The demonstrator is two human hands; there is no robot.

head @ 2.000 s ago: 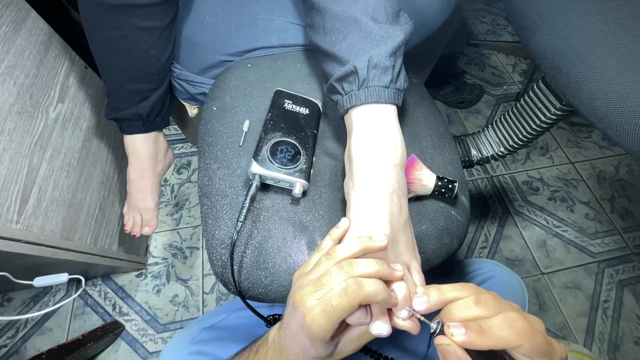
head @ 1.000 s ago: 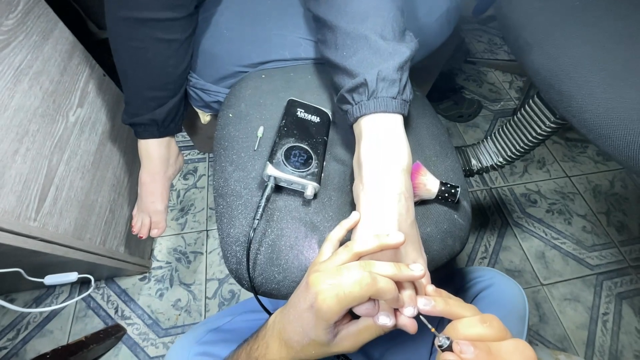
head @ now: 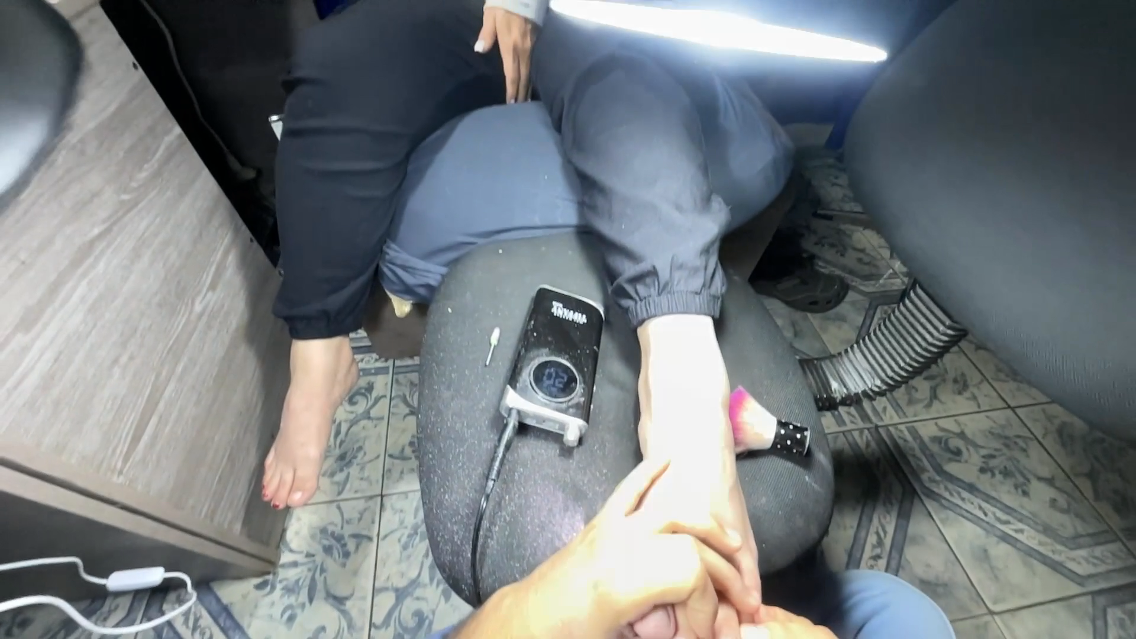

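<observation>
Another person's bare foot (head: 688, 399) rests on a dusty grey padded seat (head: 524, 497). My left hand (head: 630, 568) is wrapped around its toes at the bottom edge. Only the fingertips of my right hand (head: 781, 623) show there, close to the toes; whatever they hold is out of frame. Left of the foot lies a black electric nail drill's control unit (head: 559, 359) with a lit display and a black cord (head: 484, 524). A small drill bit (head: 493, 346) lies beside the unit. Right of the foot is a dust brush (head: 768, 426) with pink and white bristles and a dotted black handle.
The person's other bare foot (head: 302, 426) stands on the tiled floor by a wood-grain cabinet (head: 115, 266). A ribbed hose (head: 887, 346) runs beneath a dark padded surface (head: 1003, 204) at right. A bright lamp (head: 719, 27) crosses the top; a white cable (head: 133, 579) lies lower left.
The view has tilted up, so my hands sit at the bottom edge. The thin metal-tipped tool seen in my right hand earlier is out of frame. The other person's hand and the lamp now show.
</observation>
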